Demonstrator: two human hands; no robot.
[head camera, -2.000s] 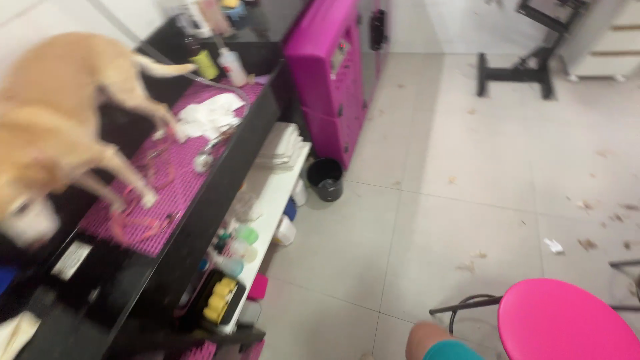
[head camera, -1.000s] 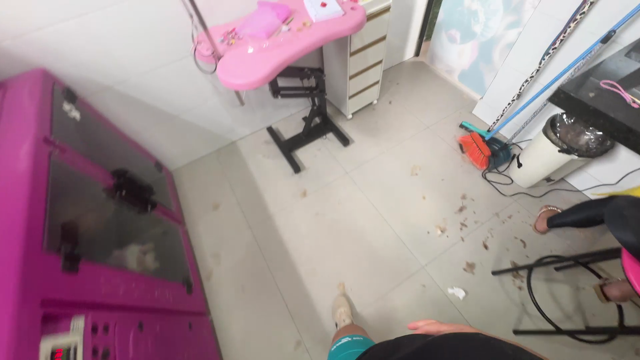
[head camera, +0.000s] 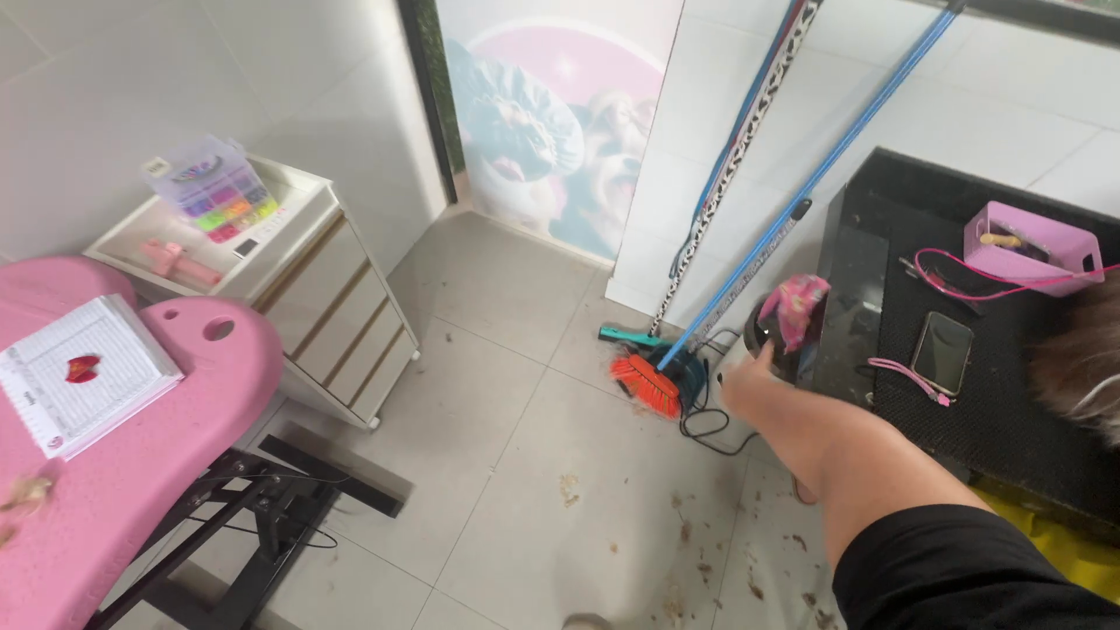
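Observation:
My right hand (head camera: 751, 378) reaches from the lower right, on a bare forearm below a black sleeve. It is at the rim of a pale waste bin (head camera: 733, 385) with a dark lining. A crumpled pink patterned piece (head camera: 794, 311), cloth or wrapper, is at the bin's mouth just beyond my fingers; whether they touch it cannot be told. Beside the bin, an orange-bristled broom (head camera: 646, 385) and a teal squeegee (head camera: 626, 335) rest on the floor. My left hand is out of view.
A pink grooming table (head camera: 219, 385) with a notebook (head camera: 87, 376) stands left, beside a white drawer cart (head camera: 341, 324). At right, a black table (head camera: 901, 350) bears a phone (head camera: 942, 353) and pink basket (head camera: 1032, 245). A black cable (head camera: 713, 442) and hair clumps (head camera: 682, 529) lie on the floor.
The view has swung right, from the dog on its table past the magenta cabinet to the bin. My right arm now reaches out to the bin, where the pink crumpled piece shows.

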